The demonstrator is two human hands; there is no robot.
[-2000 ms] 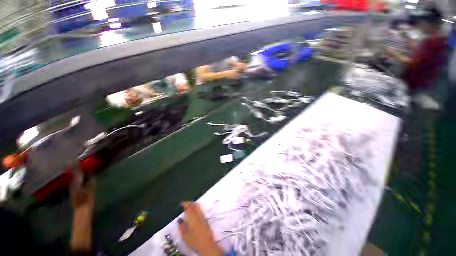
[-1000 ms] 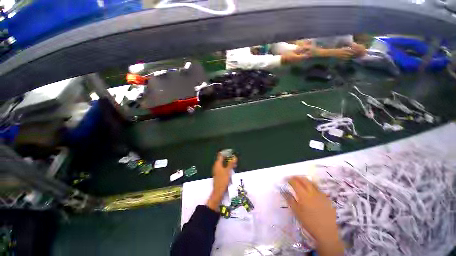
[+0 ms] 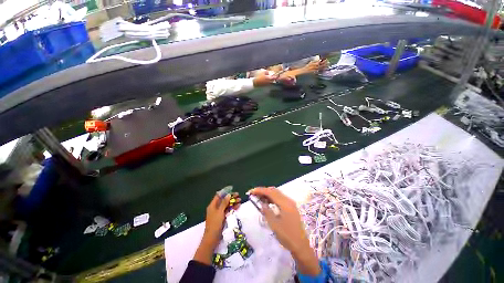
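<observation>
My left hand [image 3: 217, 213] holds a small circuit board [image 3: 233, 202] with yellow parts and a greyish piece at its fingertips, above the white sheet. My right hand [image 3: 280, 215] is just right of it, its fingers closed on the thin end of a white cable [image 3: 272, 208]; the two hands are close but apart. A small pile of green circuit boards [image 3: 237, 247] with yellow parts and white pieces lies below the hands. A large tangled pile of white cables [image 3: 376, 213] covers the right of the white sheet [image 3: 179, 257].
Boards, white pieces and joined cables [image 3: 318, 138] lie on the green belt [image 3: 243, 160]. Across it are a dark-topped red box [image 3: 146, 149], black parts [image 3: 221, 113], a blue bin [image 3: 381, 58] and a person's hands [image 3: 287, 76]. A grey shelf [image 3: 232, 47] spans above.
The view has shifted. My right hand has moved in from the cable pile towards my left hand and now shows a cable end in its fingers. My left hand still holds its piece.
</observation>
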